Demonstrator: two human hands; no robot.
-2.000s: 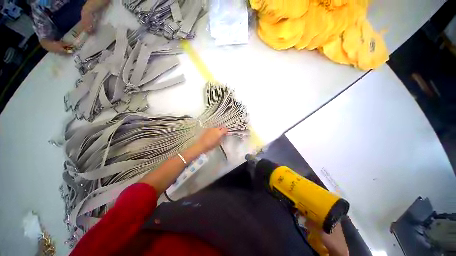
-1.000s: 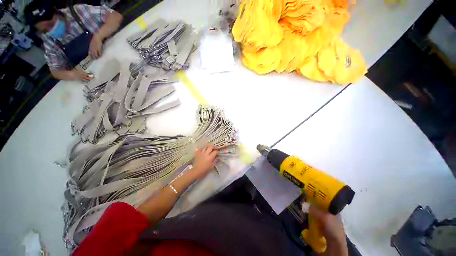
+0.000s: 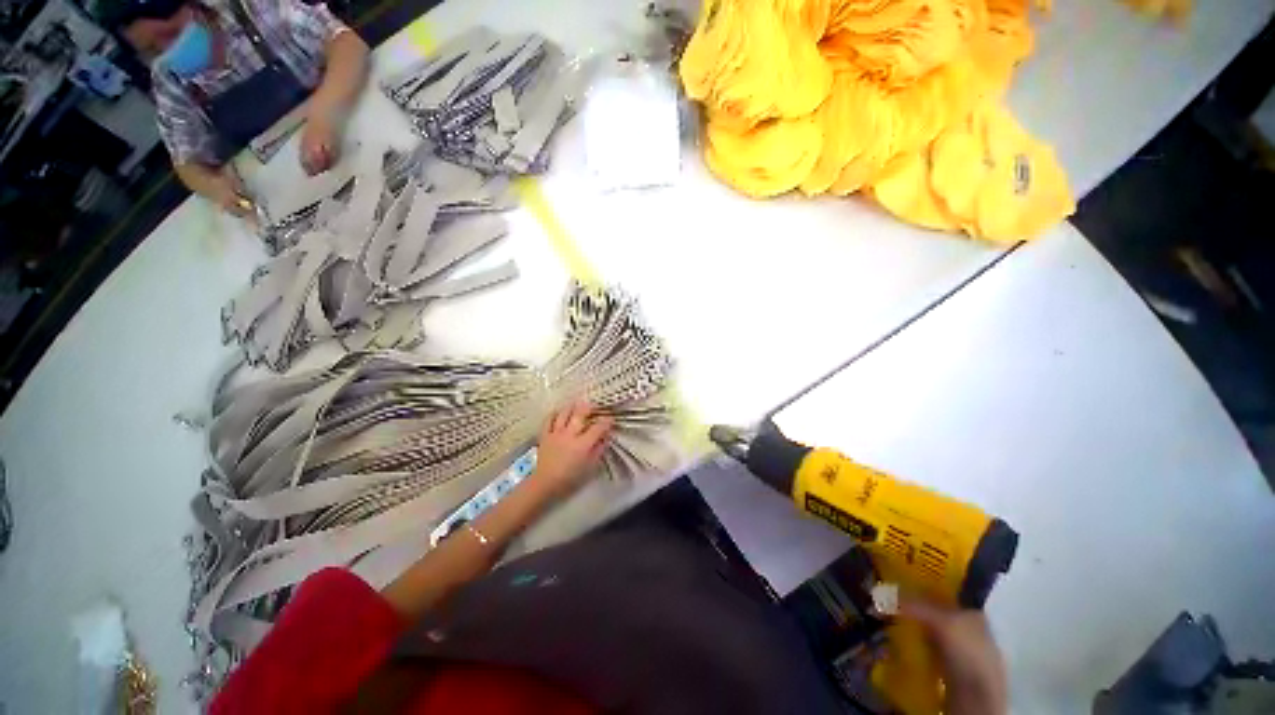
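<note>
A large bundle of beige-grey webbing straps (image 3: 406,426) lies on the white table, its strap ends (image 3: 615,342) fanned out on the right. My left hand (image 3: 573,444) rests on the near side of the bundle, just behind the fanned ends; its fingertips press or hold the straps. My right hand (image 3: 951,640) grips the handle of the yellow heat gun (image 3: 895,520). The dark metal nozzle points left towards the fanned ends, a short gap away from them. Silver hooks lie at the left end of the bundle.
More strap piles (image 3: 371,252) lie beyond the bundle, with a clear plastic bag (image 3: 632,133) and a yellow-orange fabric heap (image 3: 867,105) at the back. A person (image 3: 266,84) sits at the far left. A blue-white strip (image 3: 492,496) lies beside my left forearm. A dark seam crosses the table.
The heat gun was lower and nearer my body two seconds ago; it is now raised over the table edge, nozzle towards the strap ends. My left hand has shifted slightly along the bundle's near side.
</note>
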